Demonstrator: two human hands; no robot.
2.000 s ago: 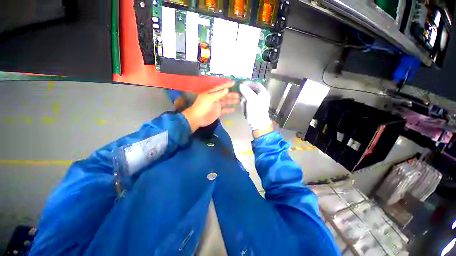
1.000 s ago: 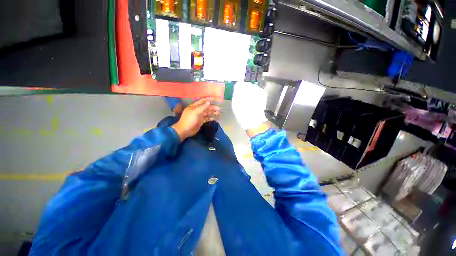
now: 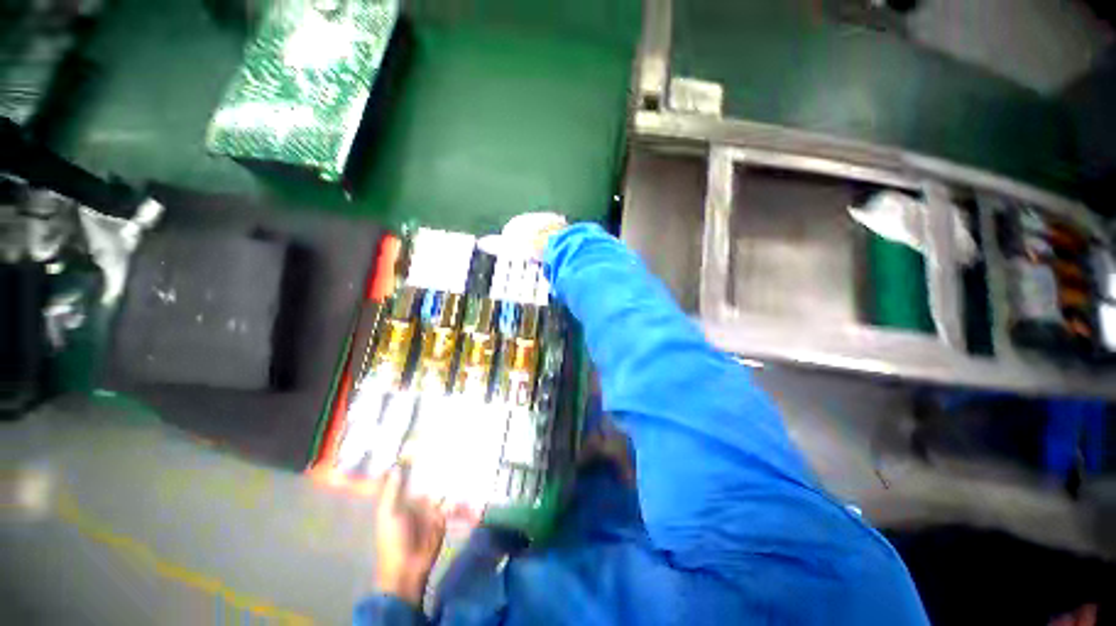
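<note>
The large circuit board (image 3: pixel 471 367) lies component side up, with orange coils and white blocks, on a red-orange sheet (image 3: pixel 384 267) at the bench's front edge. My left hand (image 3: pixel 406 538), bare and blurred, is at the board's near edge, with its fingertips against or over it. My right hand (image 3: pixel 534 230), in a white glove, is at the board's far edge, partly hidden behind my blue sleeve. Blur hides whether either hand grips the board.
A green block with silvery dots, perhaps stacked boards (image 3: pixel 306 92), is at the back left. Black foam (image 3: pixel 202 306) lies left of the board. Silver conveyor rails (image 3: pixel 832 349) run at the right, with a crumpled white item (image 3: pixel 900 220) and another populated board (image 3: pixel 1052 275).
The view has swung toward the bench and conveyor. My right hand has gone from the board's near edge to its far edge. My left hand has moved from below the board to its near edge.
</note>
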